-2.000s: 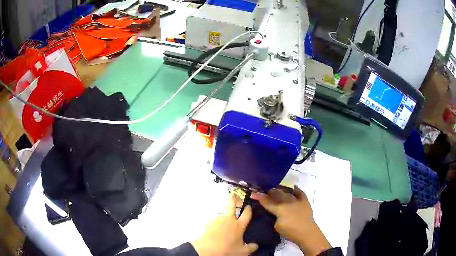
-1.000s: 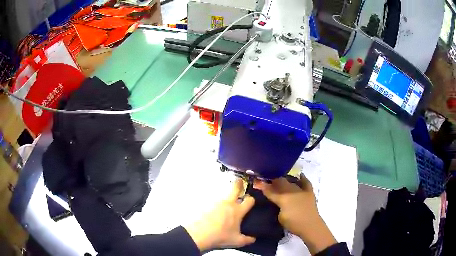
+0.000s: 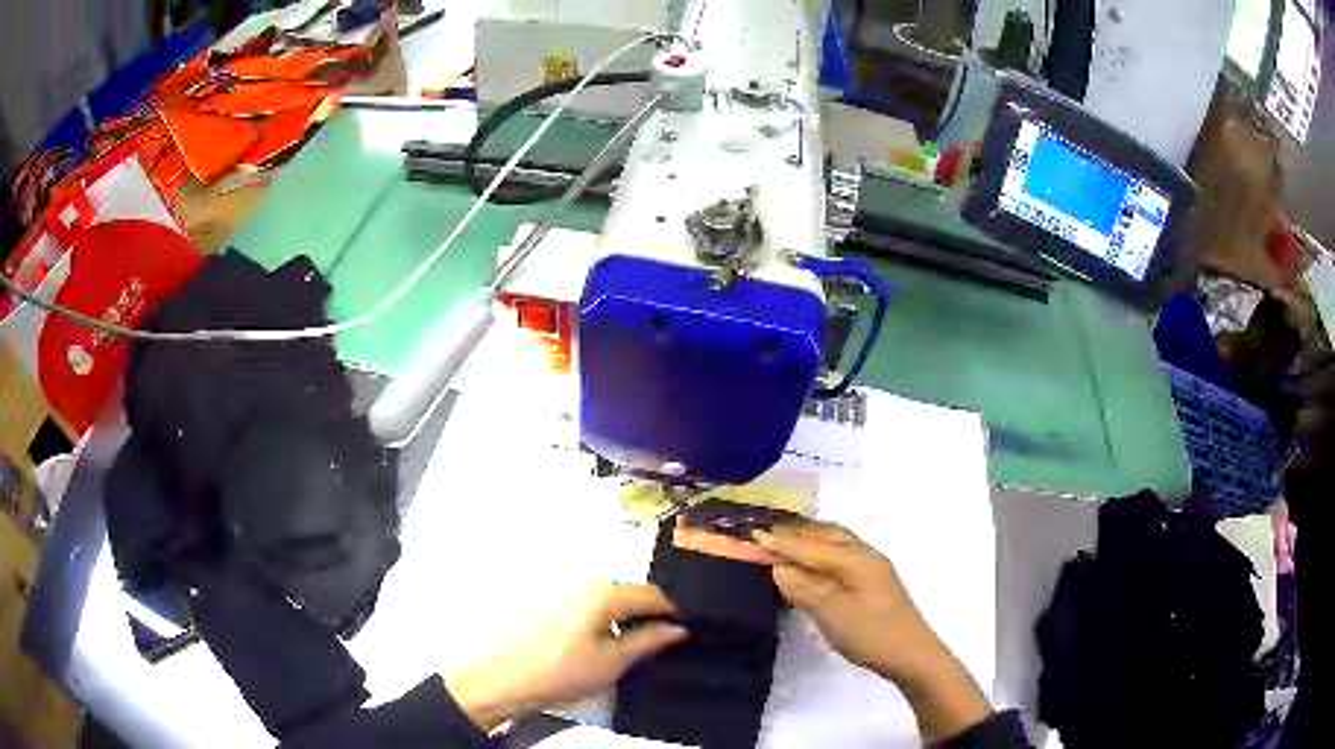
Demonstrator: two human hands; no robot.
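A black fabric piece [image 3: 700,644] lies lengthwise on the white template sheet [image 3: 505,512], its far end at the sewing template [image 3: 776,495] below the blue-covered machine head [image 3: 700,373]. A reddish-brown strip [image 3: 718,544] lies across its far end. My left hand [image 3: 564,651] is at the fabric's left edge, fingers apart, thumb and forefinger over the edge. My right hand [image 3: 842,585] has its fingertips on the right end of the strip and the fabric; whether they pinch it is hard to tell. The needle is hidden below the cover.
A large black fabric pile [image 3: 249,454] is at left, a smaller one [image 3: 1157,629] at lower right. A pale rod-like cylinder [image 3: 432,373] stands left of the head. The control panel [image 3: 1083,198] is upper right. A white cable [image 3: 425,271] crosses the upper left.
The view has shifted, so the machine appears further left. My left hand has drawn back left from the needle area. The fabric lies flatter and the reddish-brown strip now shows.
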